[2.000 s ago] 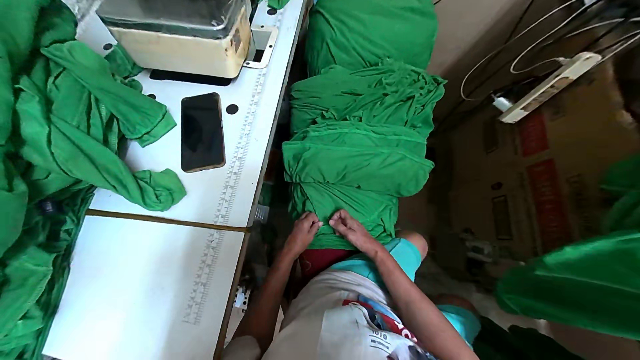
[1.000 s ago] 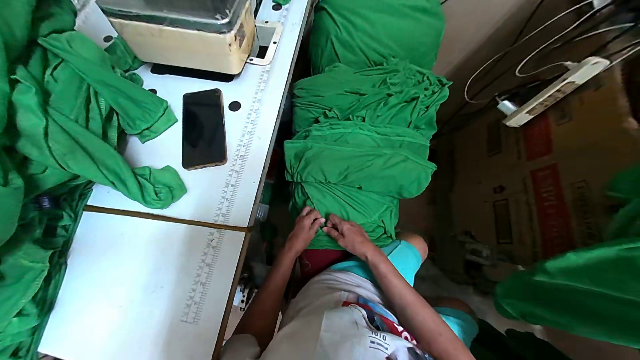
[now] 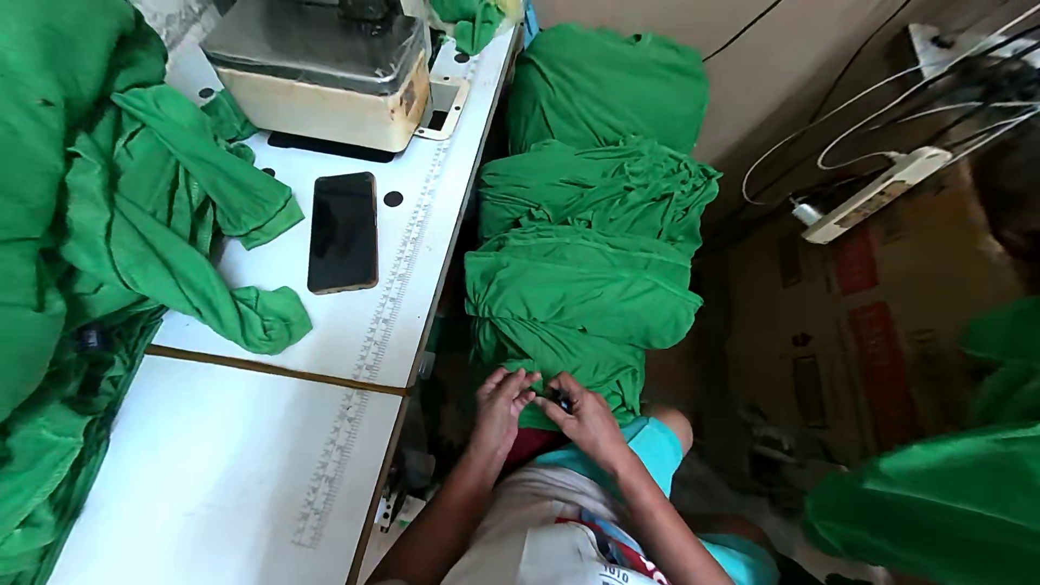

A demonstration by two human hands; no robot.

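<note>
My right hand [image 3: 583, 418] pinches a small dark object [image 3: 560, 399] between thumb and fingers, above the nearest green fabric bundle [image 3: 569, 353]. Close on its left is my left hand [image 3: 502, 406], fingers curled and slightly spread; whether it grips anything cannot be told. Thumb and fingertips of the two hands almost meet. Beyond them, more folded green fabric [image 3: 581, 284] lies in a row leading away from my lap.
On the left, a white sewing table [image 3: 236, 463] with a printed ruler carries a smartphone [image 3: 343, 233], a machine head [image 3: 325, 81] and rumpled green cloth [image 3: 154, 211]. At right are a power strip [image 3: 877, 195], cables, a cardboard box [image 3: 934, 325] and green fabric [image 3: 934, 496].
Both hands were closed close together over the fabric; the fingers are now more spread, and a small dark object shows at my right fingertips.
</note>
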